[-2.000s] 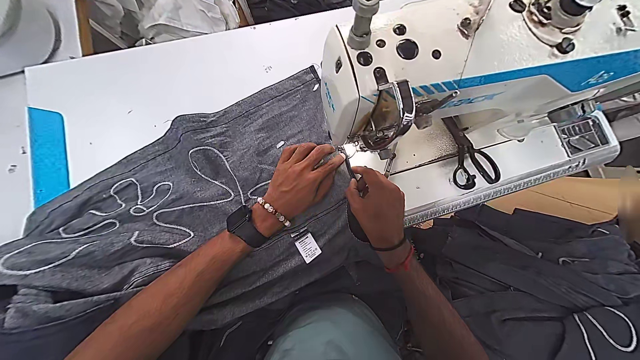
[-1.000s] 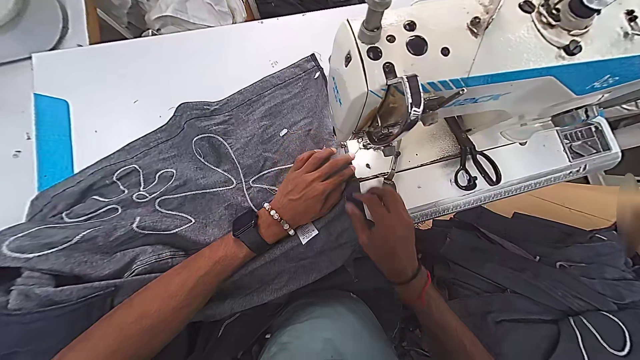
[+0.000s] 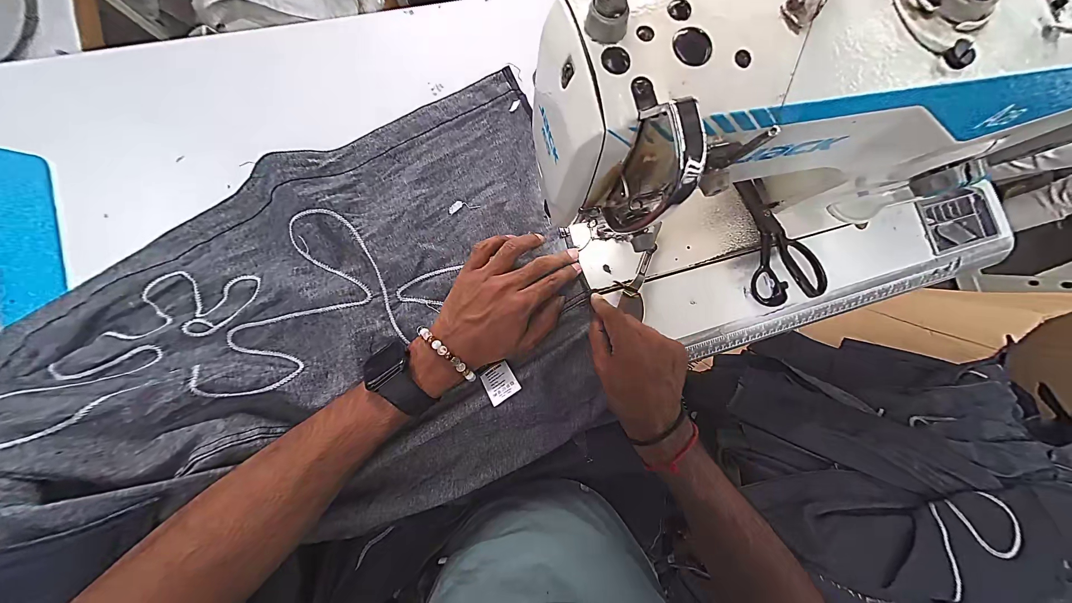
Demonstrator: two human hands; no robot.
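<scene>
A grey denim garment (image 3: 335, 193) with white cord loops lies across the table, its edge at the needle area of a white and blue sewing machine (image 3: 578, 109). My left hand (image 3: 507, 301) rests flat on the cloth, fingertips beside the presser foot (image 3: 578, 234). Below and right of it, my right hand (image 3: 641, 360) pinches the garment's edge between thumb and forefinger, near the metal needle plate (image 3: 611, 264). A white care label (image 3: 501, 383) with writing sticks out from the garment under my left wrist.
Black-handled scissors (image 3: 783, 268) lie on the machine bed, right of the needle. A ruler strip (image 3: 754, 331) runs along the bed's front edge. More dark garments (image 3: 871, 452) with white cord are heaped at the lower right, beside brown cardboard (image 3: 930, 322).
My right hand has moved from beside the presser foot down to the cloth's edge. My left hand has spread over the cloth; the care label shows more fully than one second ago.
</scene>
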